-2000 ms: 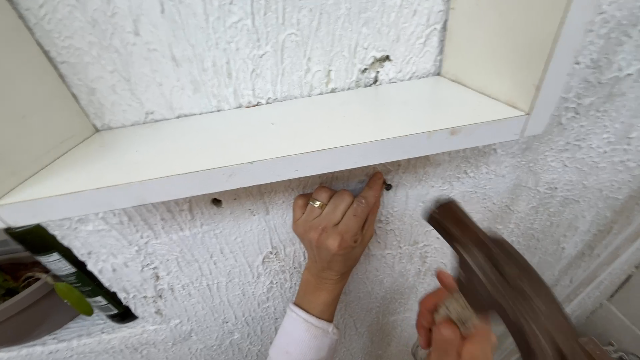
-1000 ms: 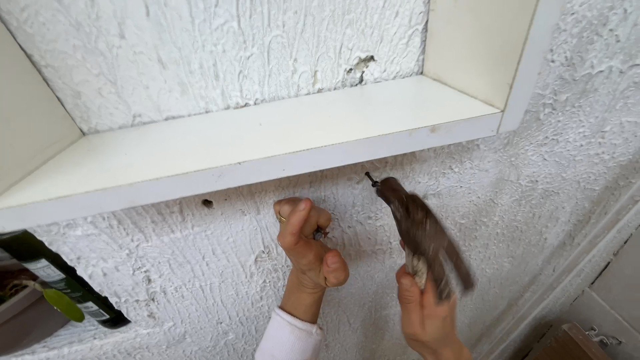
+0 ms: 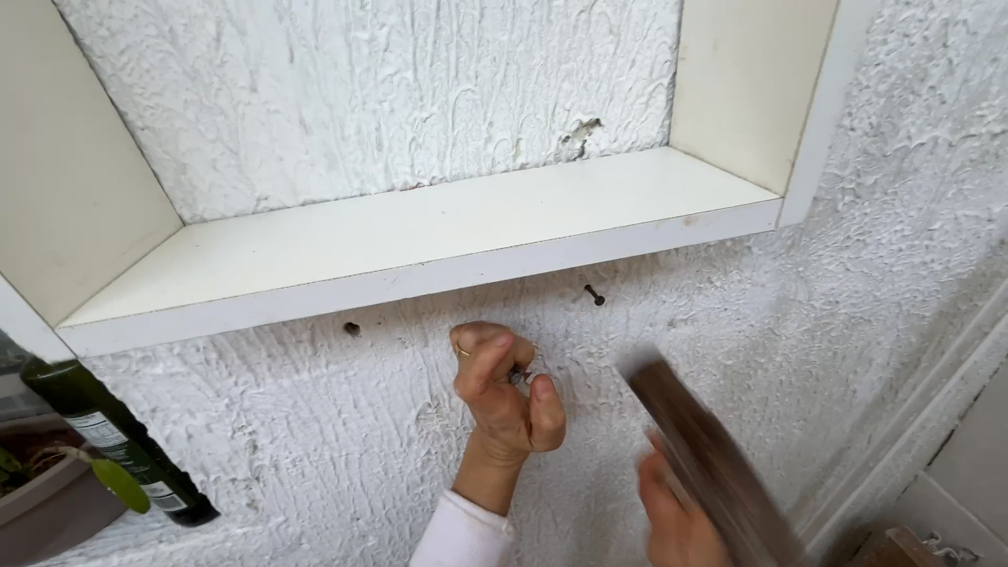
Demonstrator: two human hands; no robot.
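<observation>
A nail (image 3: 594,295) stands out of the rough white wall just below the bottom board of a white box shelf (image 3: 441,268). Down and right of it, my right hand (image 3: 681,504) grips a hammer; the brown hammer head (image 3: 701,449) is blurred and clear of the nail. My left hand (image 3: 508,386), with a ring and a pale sleeve, is curled around small dark pieces, perhaps nails, lower left of the nail in the wall. Farther left is a dark hole (image 3: 352,328) in the wall.
At the lower left, a dark green bottle (image 3: 118,445) with labels lies tilted beside a plant pot (image 3: 63,504) with green leaves. Inside the shelf frame the wall has a chipped spot (image 3: 583,135). A brown object (image 3: 902,547) and tiles are at the lower right.
Two seconds ago my left fingers were at the nail; now they are curled, away from it. The hammer head was at the nail one second ago and has since moved down and right.
</observation>
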